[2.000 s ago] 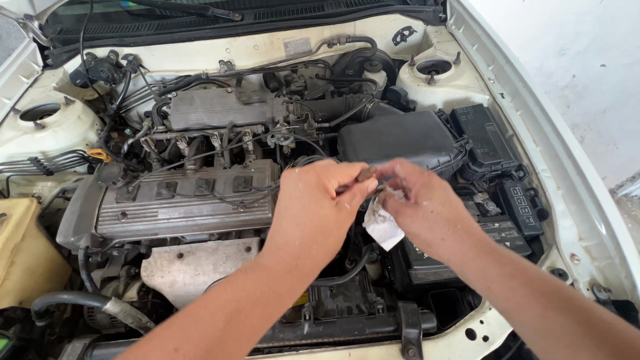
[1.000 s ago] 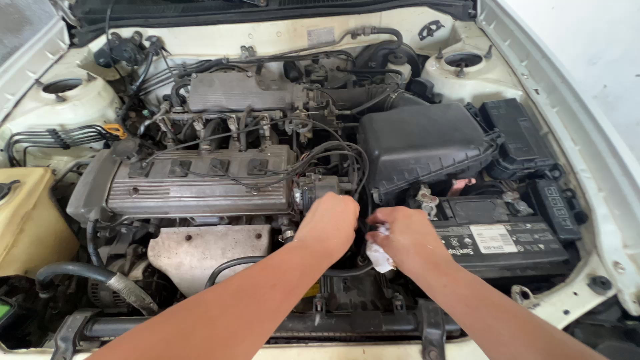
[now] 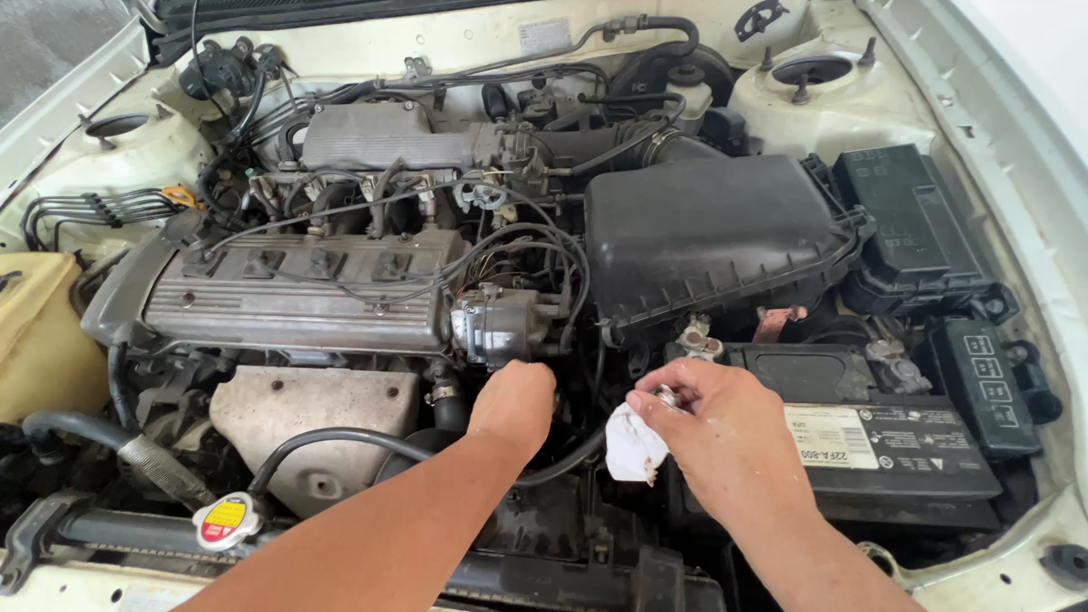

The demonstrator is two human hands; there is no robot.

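My left hand (image 3: pixel 514 408) reaches down just below the ignition distributor (image 3: pixel 501 327), at the end of the engine's valve cover (image 3: pixel 297 289). Its fingertips are hidden from view, so what they touch does not show. My right hand (image 3: pixel 722 425) pinches a crumpled white wipe (image 3: pixel 635 446) with dark smudges between thumb and fingers, in front of the near left corner of the car battery (image 3: pixel 901 450). The two hands are apart. Black ignition leads (image 3: pixel 582 280) loop from the distributor behind my left hand.
A black air filter housing (image 3: pixel 705 238) stands behind the battery, with a fuse box (image 3: pixel 905 221) to its right. The radiator cap (image 3: pixel 227 520) and a curved hose (image 3: pixel 323 435) lie at the front left. A yellowed plastic reservoir (image 3: pixel 51 331) sits at the far left.
My hands were close together two seconds ago; now they are apart, with the left down by the distributor. The white wipe has stayed in my right hand.
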